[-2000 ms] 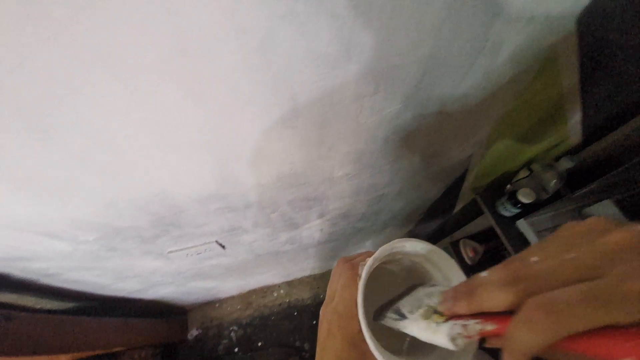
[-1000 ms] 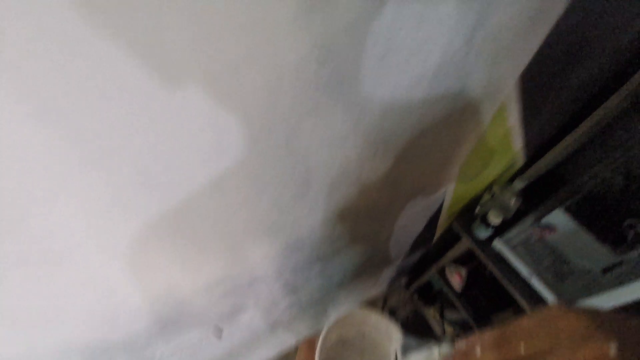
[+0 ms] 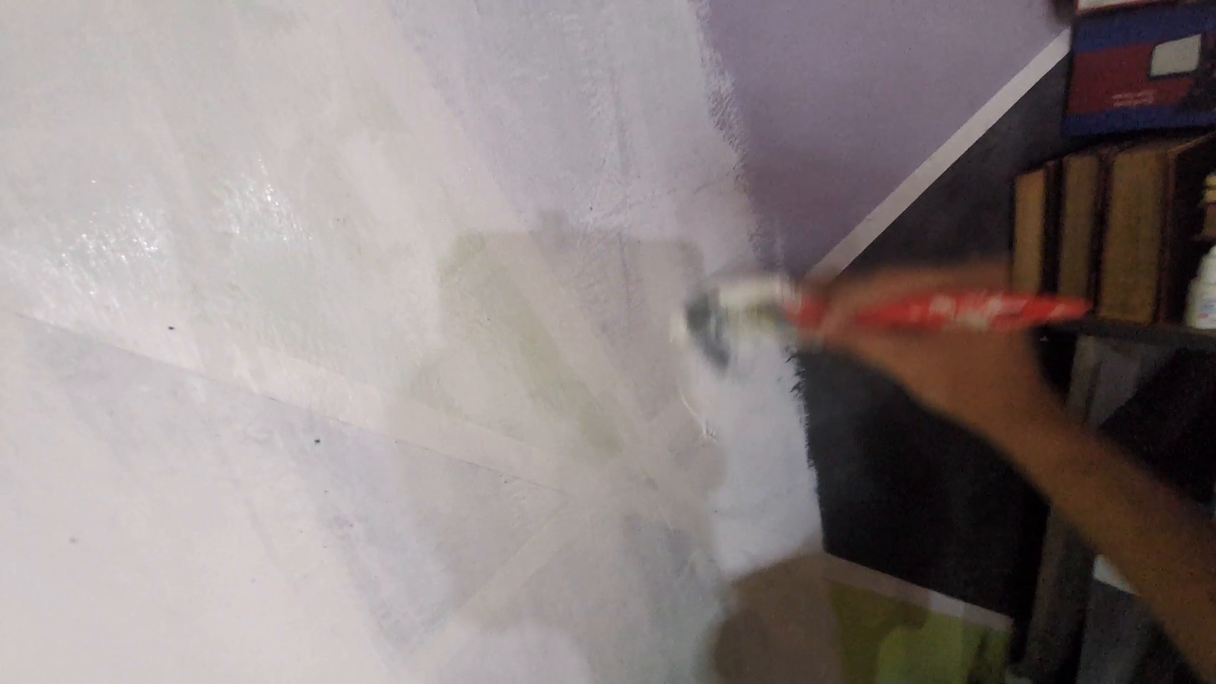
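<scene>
My right hand (image 3: 912,332) grips the red handle of a paintbrush (image 3: 746,318), its bristles coated in white paint. The brush is at the wall (image 3: 332,237), near the ragged edge where white paint meets the purple and black painted areas. Motion blurs the brush, so whether its tip touches the wall is hard to tell. Fresh paint glistens on the wall's upper left. My left hand is outside the view, and so is the white paint container seen earlier.
At the right, a shelf (image 3: 1149,331) holds several thick books (image 3: 1135,228), a red and blue box (image 3: 1140,71) and a white bottle (image 3: 1205,290). Green paint (image 3: 936,641) shows on the wall at the lower right. Shadows fall across the wall's middle.
Two seconds ago my right hand held the brush in the white container beside my left hand; now the brush is up at the wall. The view has swung to a different part of the wall.
</scene>
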